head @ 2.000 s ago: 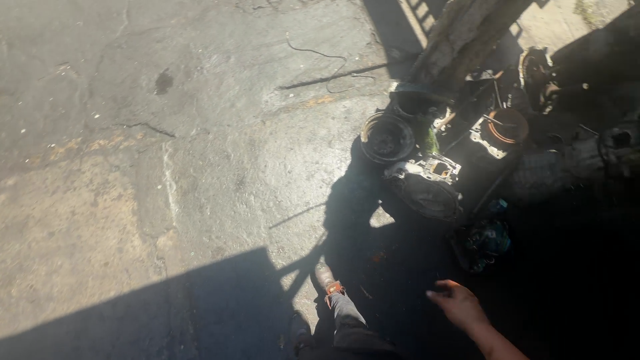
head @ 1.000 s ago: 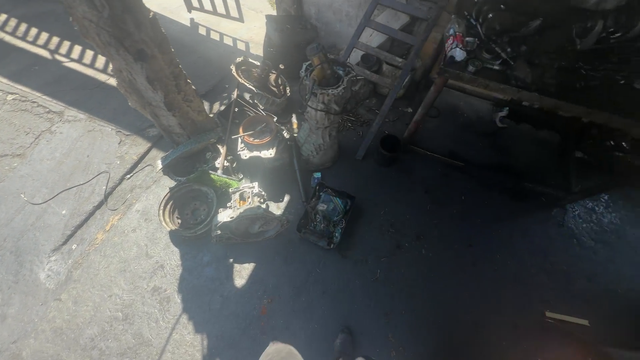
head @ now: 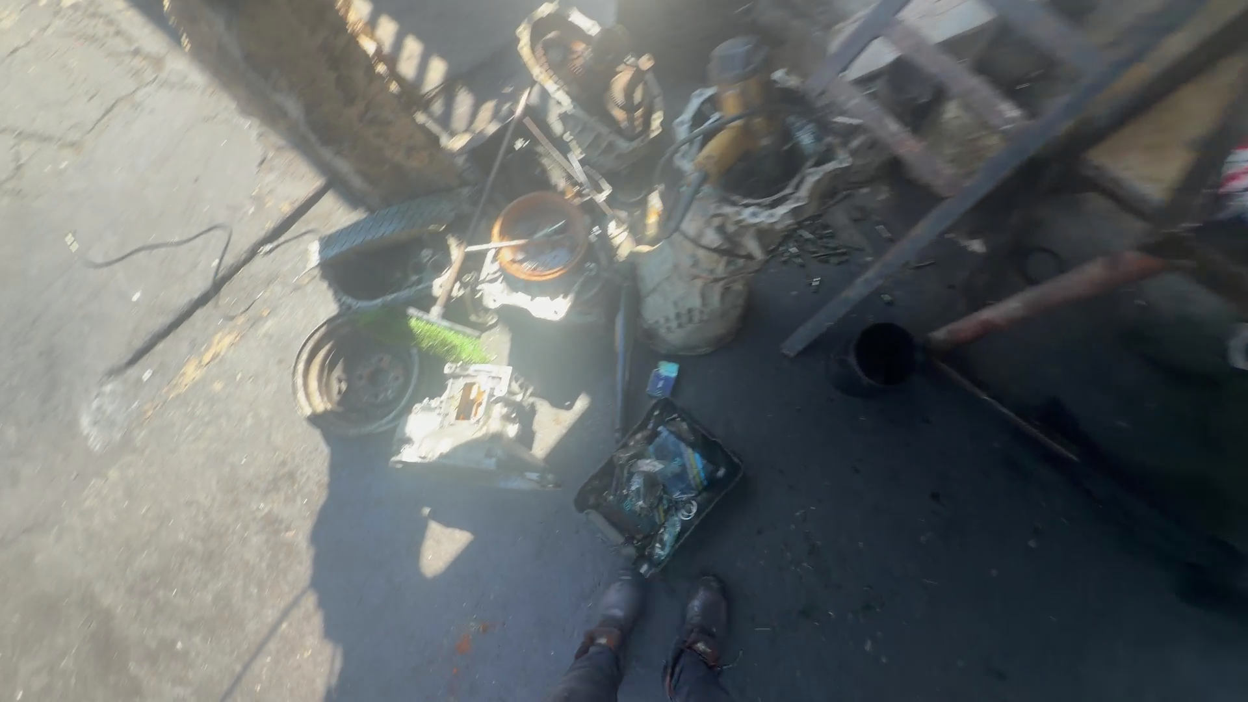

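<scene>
Neither my left hand nor my right hand is in the frame of now. A dark, grimy tray [head: 726, 478] with plastic wrappers and small parts in it lies on the ground just ahead of my boots [head: 706, 609]. A small blue box [head: 662, 378] lies beyond its far corner. To the left of the tray are a cast metal housing [head: 448, 424] in sunlight, a steel wheel rim [head: 356, 375] and a broom head with green bristles [head: 448, 339]. Farther off, an orange-brown round pan [head: 539, 237] holds something I cannot make out.
Large gearbox-like housings [head: 692, 292] stand at the back centre. A thick post [head: 322, 97] rises at upper left, with a tire [head: 390, 229] by its foot. At right are a slanted metal frame [head: 897, 263], a black bucket [head: 882, 356] and a reddish pole [head: 1053, 297].
The view has swung right and come closer to the parts. My right hand, seen at the lower right two seconds ago, has left the view. Both boots now stand near the tray.
</scene>
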